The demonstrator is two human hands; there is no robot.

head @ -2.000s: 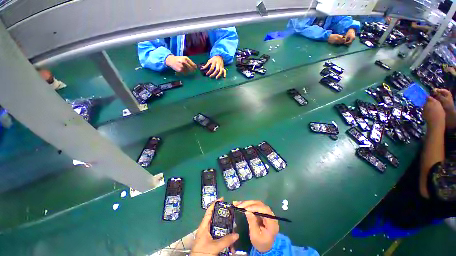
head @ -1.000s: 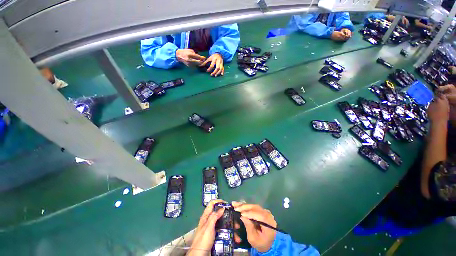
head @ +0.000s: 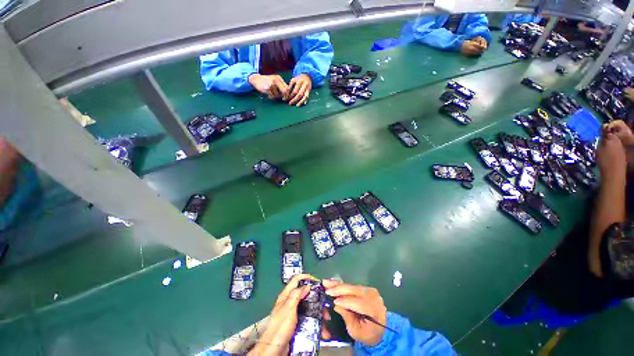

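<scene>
My left hand (head: 281,321) holds an open black phone (head: 306,327) upright at the bottom centre, its thumb near the phone's top end. My right hand (head: 359,311) is at the phone's upper right side and holds thin dark tweezers (head: 372,320), whose shaft points down to the right. The fingertips hide the tweezer tip. Several open phones (head: 336,224) lie in a short row just beyond my hands. A pale sticker sheet (head: 240,341) lies at the bench edge, partly hidden by my left hand.
A slanted grey post (head: 139,201) stands at left. White bits (head: 397,278) lie right of my hands. A large phone pile (head: 542,156) and a person's arm (head: 608,201) are at right. Phones lie on the belt (head: 334,139). People in blue sleeves (head: 313,59) sit opposite.
My fingers have closed in around the phone's top end, and the tweezers tilt more steeply. Phones on the belt have shifted left. The hands opposite have moved slightly. An arm appears at the far left.
</scene>
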